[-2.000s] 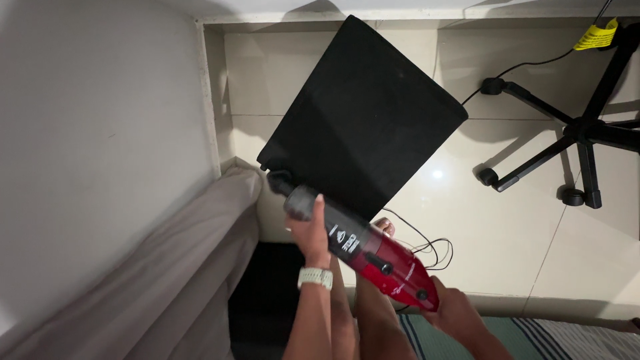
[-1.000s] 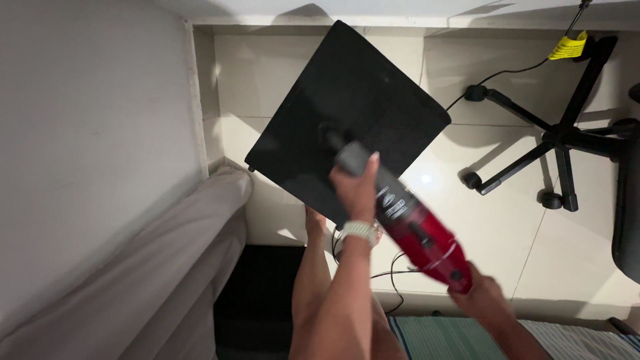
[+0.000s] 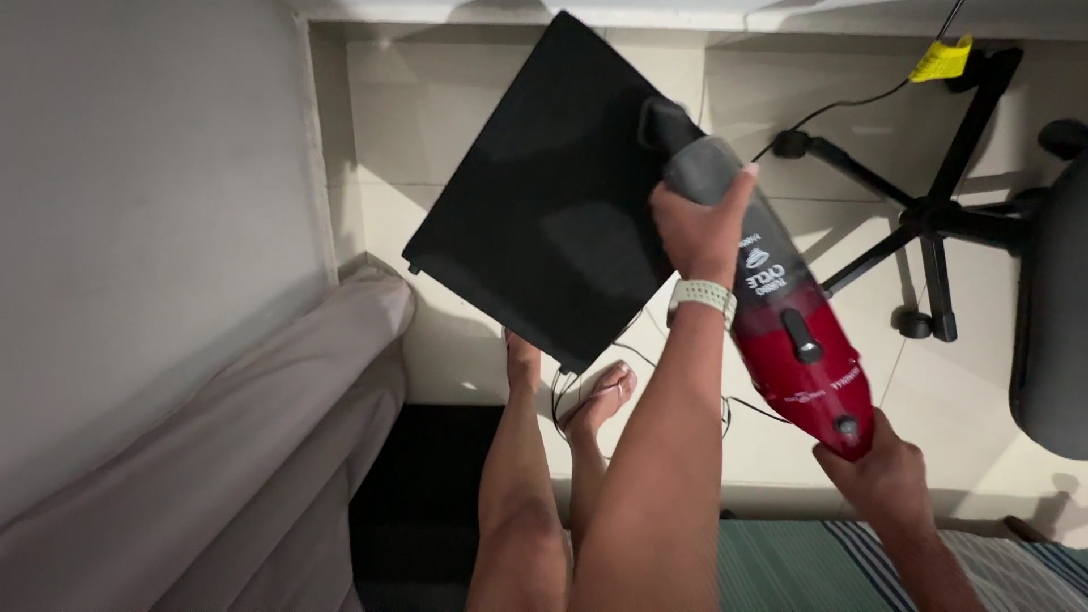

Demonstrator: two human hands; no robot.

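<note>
A red and dark grey handheld vacuum cleaner (image 3: 799, 314) slants across the head view, right of centre. My left hand (image 3: 701, 217), with a pale watch strap (image 3: 704, 295) at the wrist, grips its grey front part. Around the red rear end is my right hand (image 3: 880, 467). The black nozzle (image 3: 667, 125) lies over the right edge of a square black panel (image 3: 544, 195); whether it touches the surface cannot be told. Small feet show at two of the panel's corners.
Bare legs and a sandalled foot (image 3: 605, 395) are below the panel, beside a thin black cable (image 3: 756, 410). A wheeled chair base (image 3: 926, 217) stands at right, near a yellow tag (image 3: 942, 61). Grey draped fabric (image 3: 280, 408) lies left, striped fabric (image 3: 790, 565) at the bottom.
The vacuum nozzle has moved from the panel's left corner across its middle to the right edge. Both hands have stayed on the vacuum and moved right with it.
</note>
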